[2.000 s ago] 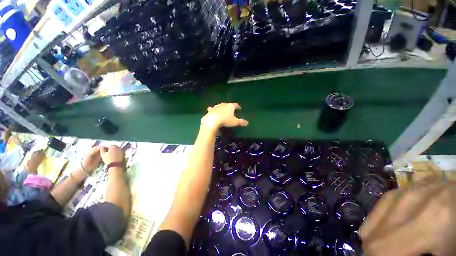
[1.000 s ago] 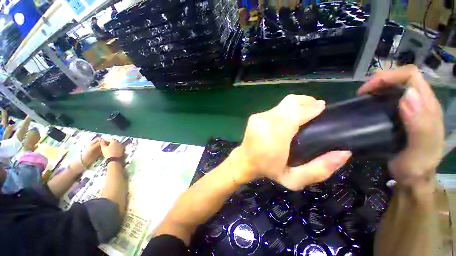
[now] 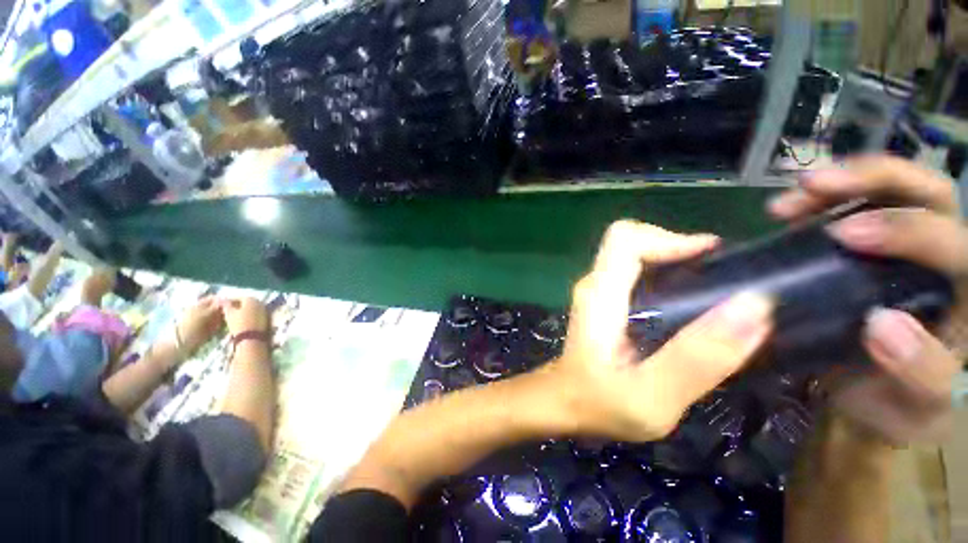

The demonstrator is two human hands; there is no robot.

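Observation:
A smooth black cylindrical unit (image 3: 791, 278) lies roughly sideways in the air between my two hands, above the tray's back right part. My left hand (image 3: 647, 339) grips its left end, with the thumb along the near side. My right hand (image 3: 902, 286) is closed around its right end, which the fingers partly hide; this hand is blurred. The glossy black blister tray (image 3: 425, 424) lies below, with rows of round black unit end faces (image 3: 520, 498) showing. My forearms and hands hide part of the tray.
The green conveyor belt (image 3: 425, 249) runs beyond the tray, with a loose black unit (image 3: 282, 261) on its left part. Stacked black trays (image 3: 393, 106) stand behind it. A seated person (image 3: 96, 467) is at the left by the paper-covered bench (image 3: 350, 371). A white post (image 3: 773, 117) stands behind the belt.
Two seconds ago my left hand was empty over the belt and a unit stood at the belt's right. That spot now shows no standing unit; both hands hold one. Since one second ago, they have shifted slightly right.

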